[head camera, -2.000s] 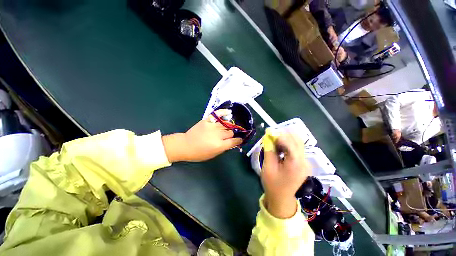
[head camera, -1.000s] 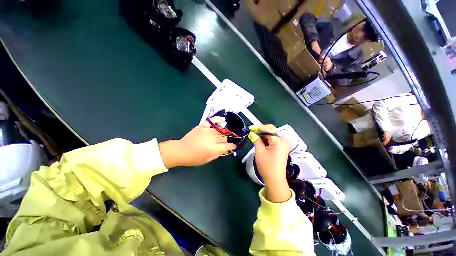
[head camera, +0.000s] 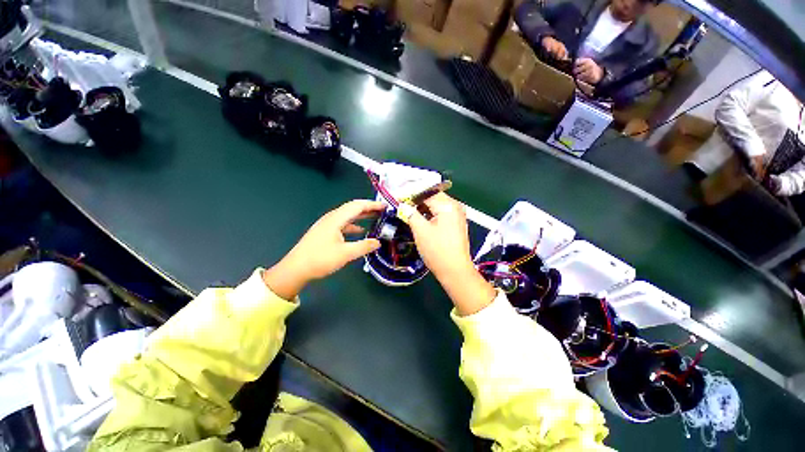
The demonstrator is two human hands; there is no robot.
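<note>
A camera housing (head camera: 399,267) with a black open interior stands on the green bench in front of me, its white bracket (head camera: 408,179) behind it. My left hand (head camera: 331,243) is at the housing's left side, fingers and thumb apart around its rim. My right hand (head camera: 438,231) is over its right side, with yellow coverings on the fingertips, and holds a thin pen-like tool (head camera: 432,192) that points up to the right. Red lead wires (head camera: 379,187) rise from the housing beside the right fingertips. Whether the fingers also pinch a wire connector is too small to tell.
More housings with wires (head camera: 583,331) stand in a row at right, with a white cord bundle (head camera: 713,406) at the end. Black camera modules (head camera: 284,99) sit at upper left, finished units (head camera: 108,110) at far left. A carton of housings (head camera: 66,344) is at lower left. Two people work across.
The view has turned, showing more of the bench's left. My left fingers have opened from the red wires. My right hand has moved over the housing, and its tool now points up to the right.
</note>
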